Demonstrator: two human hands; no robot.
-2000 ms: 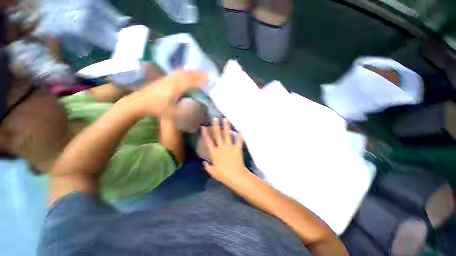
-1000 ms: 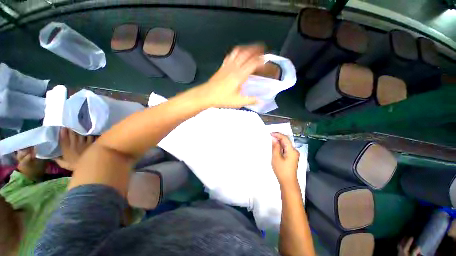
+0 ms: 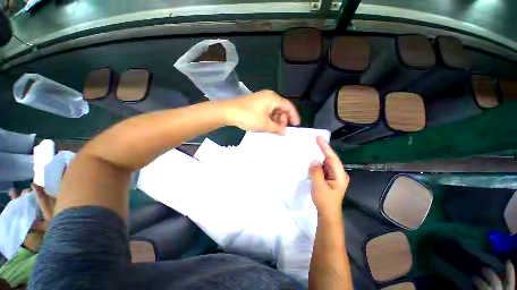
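Observation:
A pile of flat white bags (image 3: 227, 192) lies in front of me. My left hand (image 3: 263, 112) is at the upper edge of the top bag, fingers curled on or just above it. My right hand (image 3: 330, 180) pinches the right corner of a white bag (image 3: 303, 148) between thumb and finger. Whether my left fingers grip the bag is hard to tell. A bagged unit (image 3: 212, 68) stands tilted just beyond my left hand, its brown end showing in the bag's opening.
Grey units with wood-look ends (image 3: 357, 105) stand on the belt at upper right. More units (image 3: 388, 256) lie right of the pile. Another bagged unit (image 3: 51, 95) lies at far left. A person in light green (image 3: 21, 263) holds white bags at left. A metal-edged rail (image 3: 170, 28) runs beyond.
My left hand has moved from the bagged unit to the pile's upper edge. The bagged unit appears further left. My right hand now pinches a raised bag corner.

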